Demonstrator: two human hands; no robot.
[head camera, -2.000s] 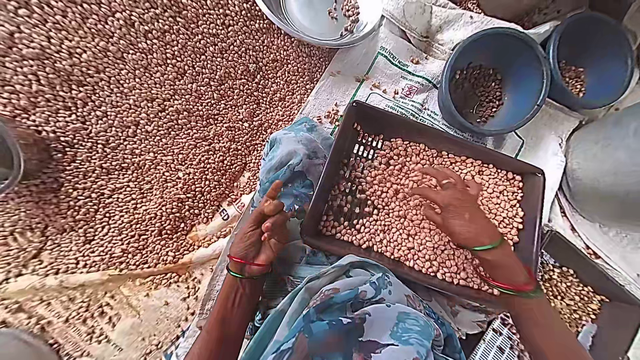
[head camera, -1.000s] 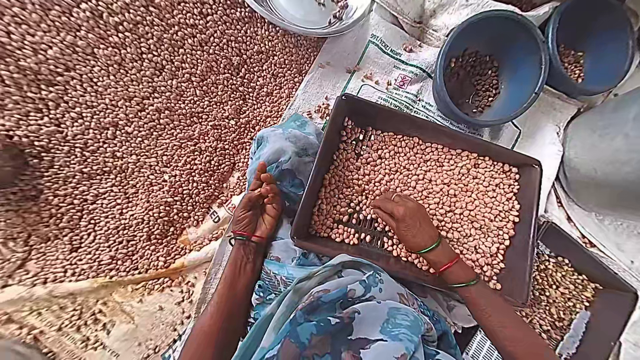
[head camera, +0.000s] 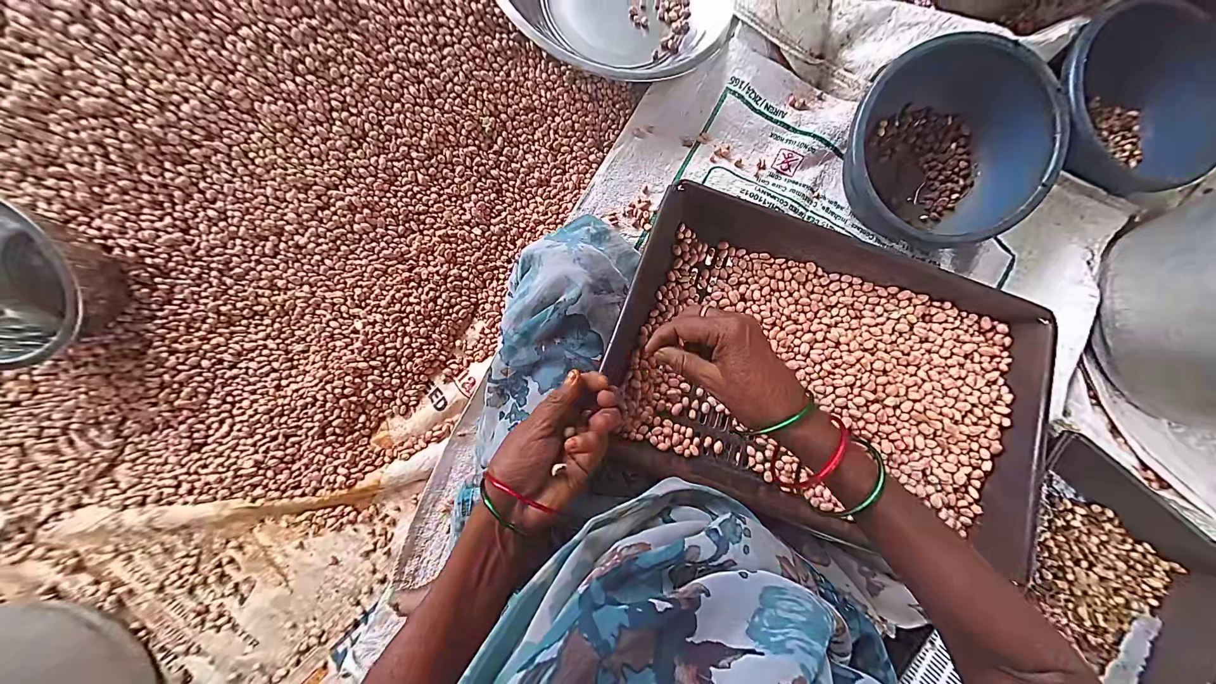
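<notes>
A dark plastic tray (head camera: 1031, 408) with a slotted bottom lies tilted across my lap, spread with pinkish nuts or beans (head camera: 883, 361). Over its left part is my right hand (head camera: 731, 366), thumb and fingertips pinched just above the nuts; whether a piece is between them cannot be told. My left hand (head camera: 560, 442) is beside the tray's left edge, palm up with curled fingers, and a few small pale pieces show in the palm. Red and green bangles circle both wrists.
A large heap of the same nuts (head camera: 285, 209) spreads at the left, with a metal vessel (head camera: 38, 285) on it. A steel basin (head camera: 608, 47) and two blue-grey tubs (head camera: 959, 138) stand beyond the tray on printed white sacks (head camera: 750, 123). Another dark tray (head camera: 1178, 608) is at the lower right.
My right hand has moved from the tray's right part to its left part. My left hand, more open before, has curled and come closer to the tray's edge.
</notes>
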